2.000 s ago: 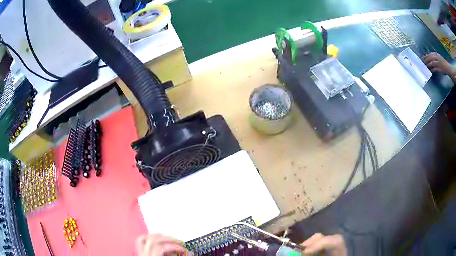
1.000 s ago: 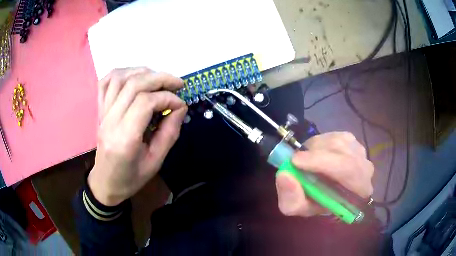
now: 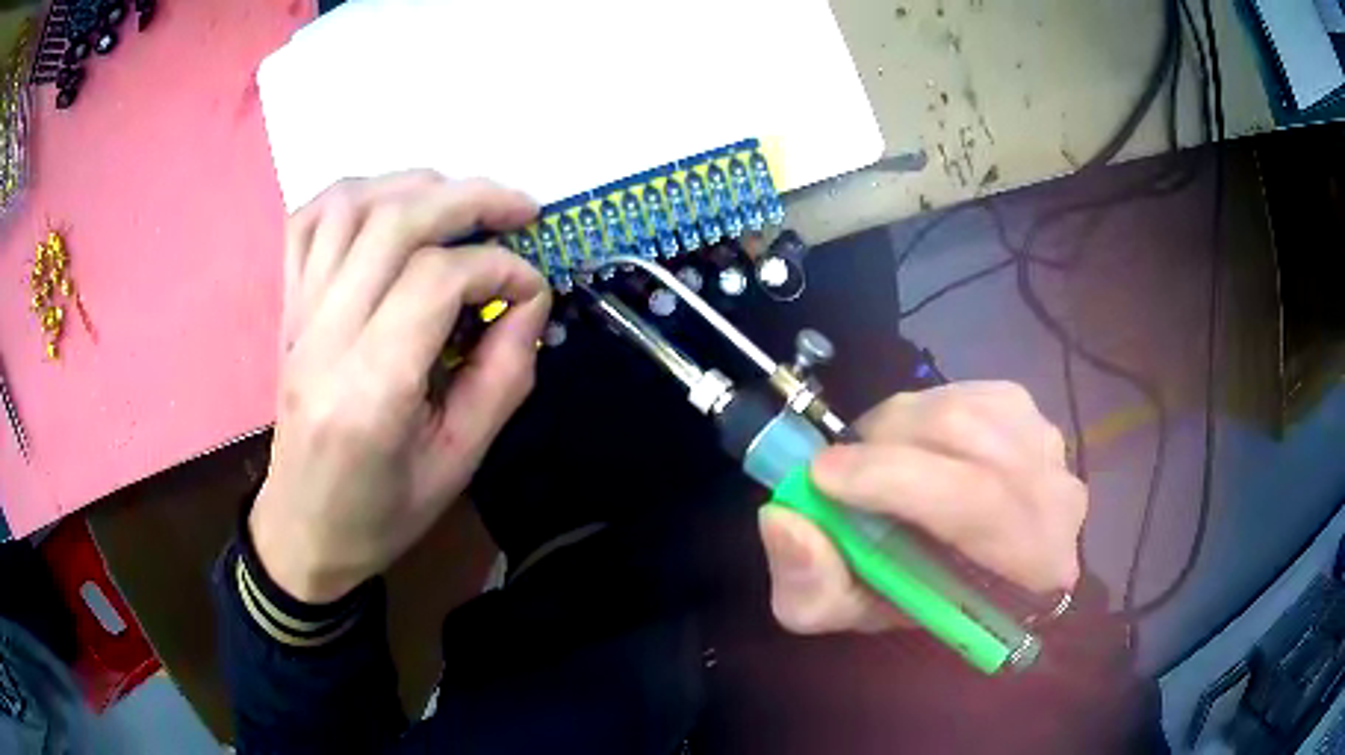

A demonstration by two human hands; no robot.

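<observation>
The PCB panel (image 3: pixel 664 204) lies along the front edge of the white work pad (image 3: pixel 590 89). My left hand (image 3: pixel 406 369) grips the panel's left end, with a yellow component (image 3: pixel 493 310) showing between its fingers. My right hand (image 3: pixel 944 502) is shut around the green and clear handle of the soldering iron (image 3: pixel 885 568). The iron's tip and the bent solder feed tube (image 3: pixel 708 311) meet at the panel's lower edge, just right of my left fingertips. Round silver-white components (image 3: pixel 733 279) hang along that edge.
The pinkish-red mat (image 3: pixel 177 266) at left holds a loose pile of yellow components (image 3: pixel 52 292), tweezers (image 3: pixel 12 413) and black knobbly strips (image 3: pixel 74 37). Black cables (image 3: pixel 1213 295) loop at right beyond the tan worktop (image 3: pixel 1018 89). A red object (image 3: pixel 101 620) is below the mat.
The view has swung down since the earliest frame, bringing both hands fully in. Since one second ago the iron and my right hand have moved slightly left along the panel.
</observation>
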